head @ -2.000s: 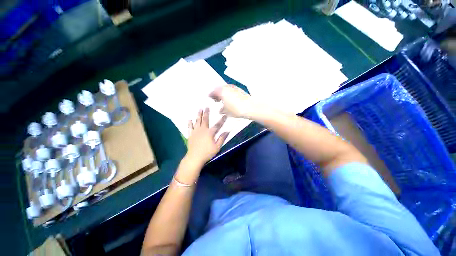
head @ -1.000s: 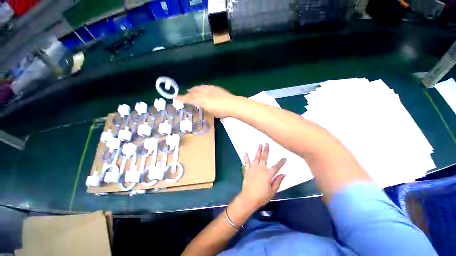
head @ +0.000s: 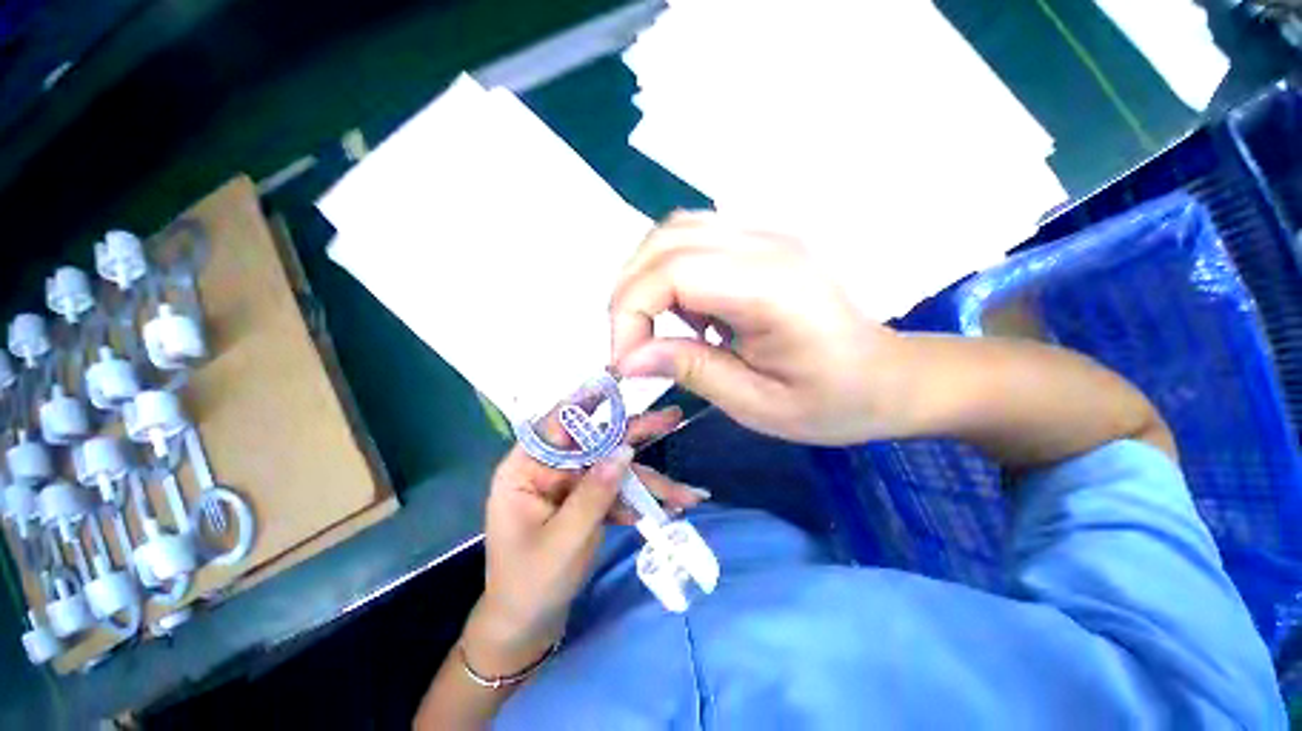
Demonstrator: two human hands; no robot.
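My left hand (head: 550,521) holds a ring-ended plastic part (head: 571,424) between thumb and fingers, with its ring towards the sheets and its pronged cup end hanging over my lap. My right hand (head: 743,336) is just above the ring, thumb and forefinger pinched together at the ring's edge. A small pale piece seems to show at those fingertips, but it is hard to tell from the white sheets behind. The smaller stack of white sheets (head: 457,229) lies behind my hands, partly covered by them.
Rows of white ring-ended parts (head: 112,383) stand on a cardboard divider (head: 293,407) at the left. A larger sheet stack (head: 843,114) lies at the back, with more sheets (head: 1171,43) at the far right. A film-lined blue crate (head: 1142,314) is beside me at the right.
My right hand has come back from the cardboard rows to in front of me. My left hand has left the sheets and now holds a part. The view has swung left-side down and closer.
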